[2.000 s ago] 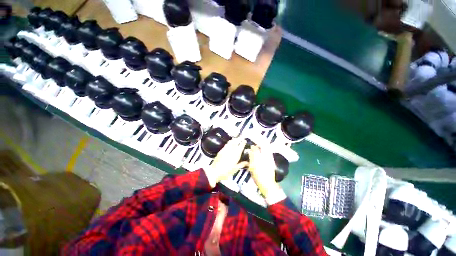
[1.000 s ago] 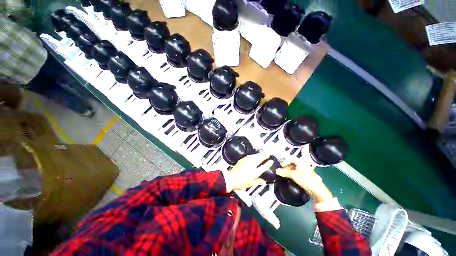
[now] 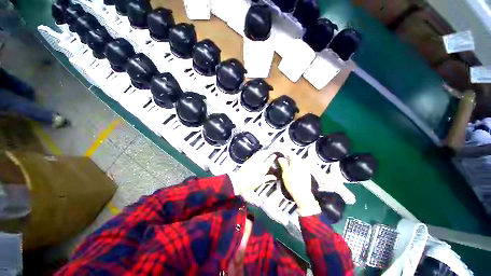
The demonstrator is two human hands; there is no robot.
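Observation:
White units with glossy black ball heads (image 3: 191,109) stand in two close rows on the green bench. My left hand (image 3: 254,173) and my right hand (image 3: 295,180) meet around one black head (image 3: 275,166) near the right end of the front row. The fingers cover most of that head. Whether a small piece is between the fingertips cannot be told. Two pale gridded sheets (image 3: 357,237) lie on the green mat to the right of my right hand.
More white units with black heads (image 3: 258,22) stand on brown board (image 3: 324,96) behind the rows. White parts (image 3: 419,245) lie at the lower right. A brown carton (image 3: 67,188) is on the floor at left. Another person's arm (image 3: 461,121) shows at far right, a leg (image 3: 27,108) at far left.
The view has shifted over the bench. My hands have closed in together on a head, my right hand now more upright beside my left. A leg now shows in the aisle.

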